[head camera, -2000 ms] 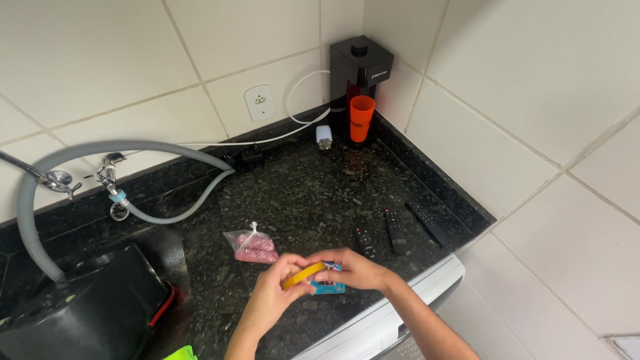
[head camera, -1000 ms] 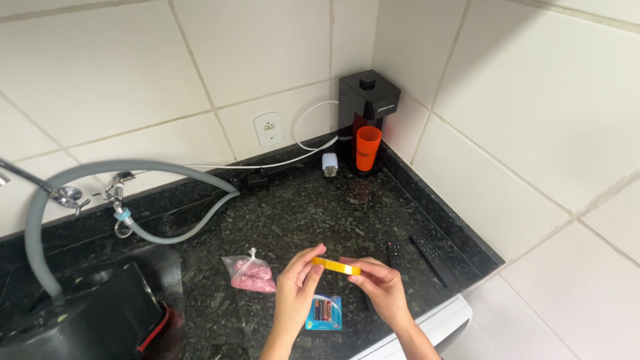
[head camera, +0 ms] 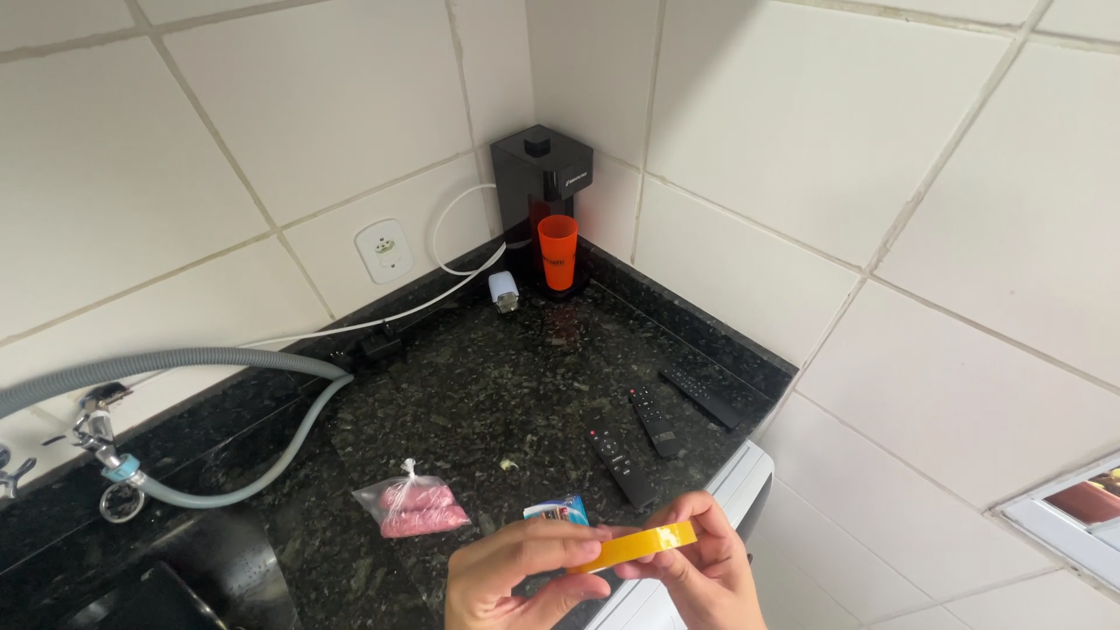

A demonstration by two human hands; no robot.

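Observation:
A roll of yellow adhesive tape is held edge-on between both hands near the bottom middle of the head view. My left hand grips its left end with thumb and fingers. At its right end, my right hand pinches the roll. Just behind the hands a blue blister pack of batteries lies on the dark granite counter, partly hidden by my left hand. To the left rests a knotted clear plastic bag with pink contents. Three black remote controls lie behind and right of the hands.
In the corner stands a black water dispenser with an orange cup, a white plug adapter beside it. A grey hose and metal tap are at left, above a sink. A white appliance borders the counter's right edge.
Both hands still hold the yellow tape roll. The battery pack, more fully visible one second ago, is now partly covered by my left hand. The view has shifted.

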